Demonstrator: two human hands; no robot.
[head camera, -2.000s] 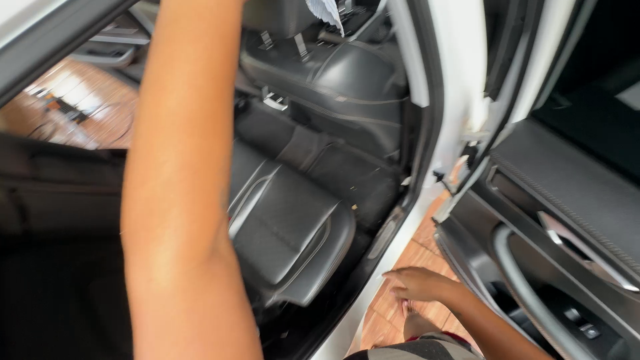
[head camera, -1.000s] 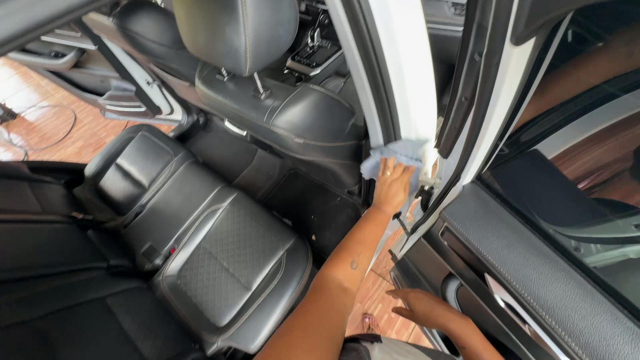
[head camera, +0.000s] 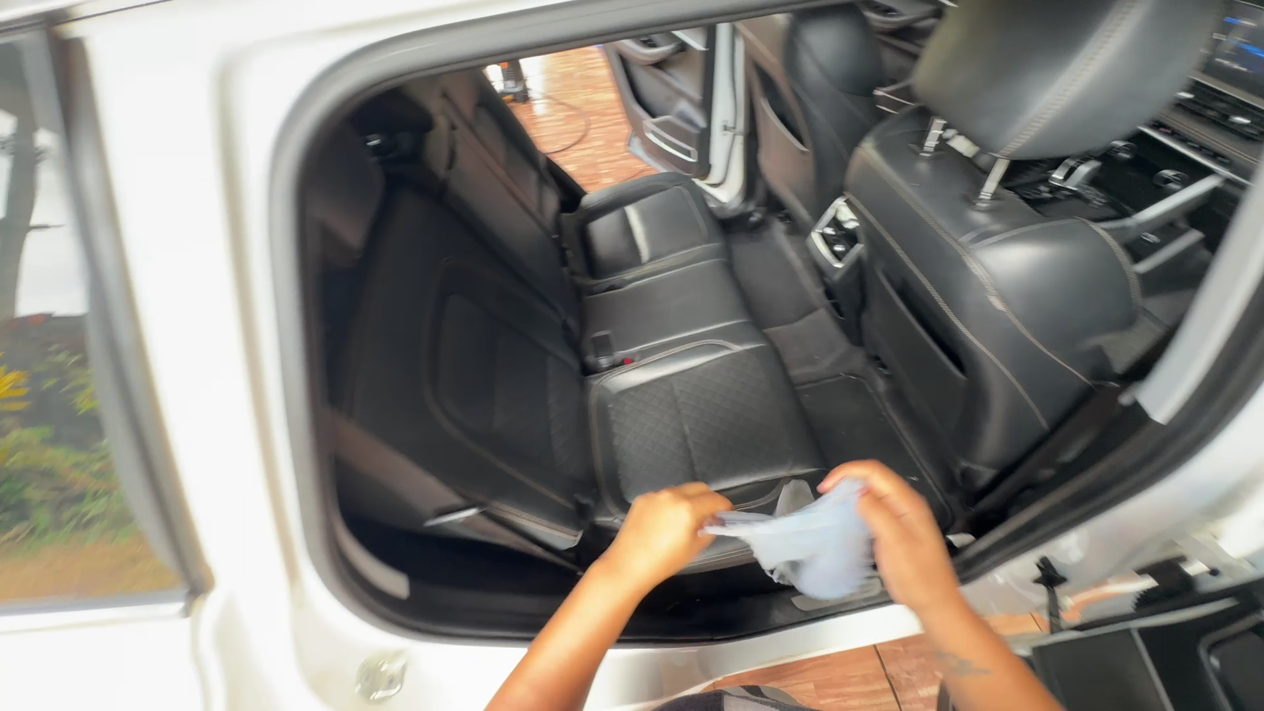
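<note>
A pale blue-grey cloth (head camera: 825, 543) hangs bunched between my two hands, in front of the rear door opening of a white car. My left hand (head camera: 667, 528) pinches one end of it, fingers closed. On the other side, my right hand (head camera: 894, 523) grips the cloth's upper right part between thumb and fingers. Both hands are above the door sill (head camera: 780, 647), near the front edge of the black leather rear seat (head camera: 706, 415). The cloth is slightly blurred and its folds hide part of the seat edge.
A front seat with its headrest (head camera: 1066, 74) stands at the right. The white body frame (head camera: 247, 395) borders the opening at left. Part of the open rear door (head camera: 1136, 652) is at lower right. Across the cabin, the far door (head camera: 671, 109) stands open above the tiled floor (head camera: 583, 118).
The cloth, held against the door pillar by one hand a second ago, is now held in both hands lower down before the rear seat. The view has swung left.
</note>
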